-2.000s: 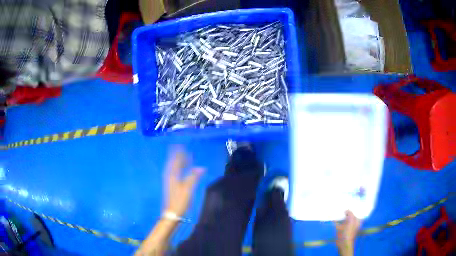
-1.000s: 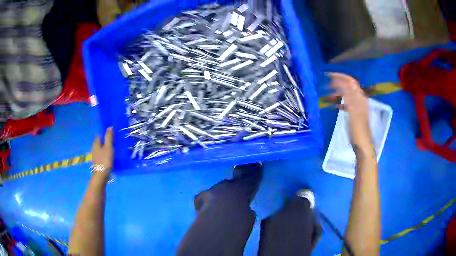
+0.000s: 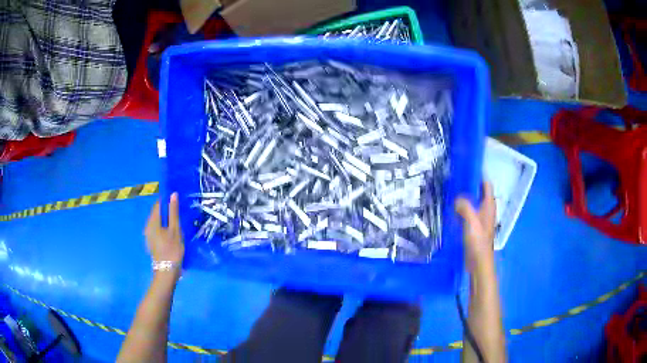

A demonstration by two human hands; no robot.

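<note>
A large blue tote (image 3: 319,275) full of loose silver cylinders (image 3: 326,159) is in front of me, above my legs. My left hand (image 3: 164,237) grips its left wall near the front corner. My right hand (image 3: 477,223) grips its right wall near the front corner. The fingers under or behind the tote's walls are hidden. The white tray (image 3: 512,181) is on the floor to the right, partly behind the tote and my right hand.
A green crate (image 3: 416,25) with cylinders shows behind the tote. Cardboard boxes (image 3: 468,42) are at the back. Red stools (image 3: 617,170) are at right and left. A person in a plaid garment (image 3: 60,67) is at upper left. Yellow-black tape (image 3: 92,200) crosses the blue floor.
The white tray went from my right hand to the floor. Both hands have taken hold of the tote, which is now nearer and level, uncovering the green crate behind it.
</note>
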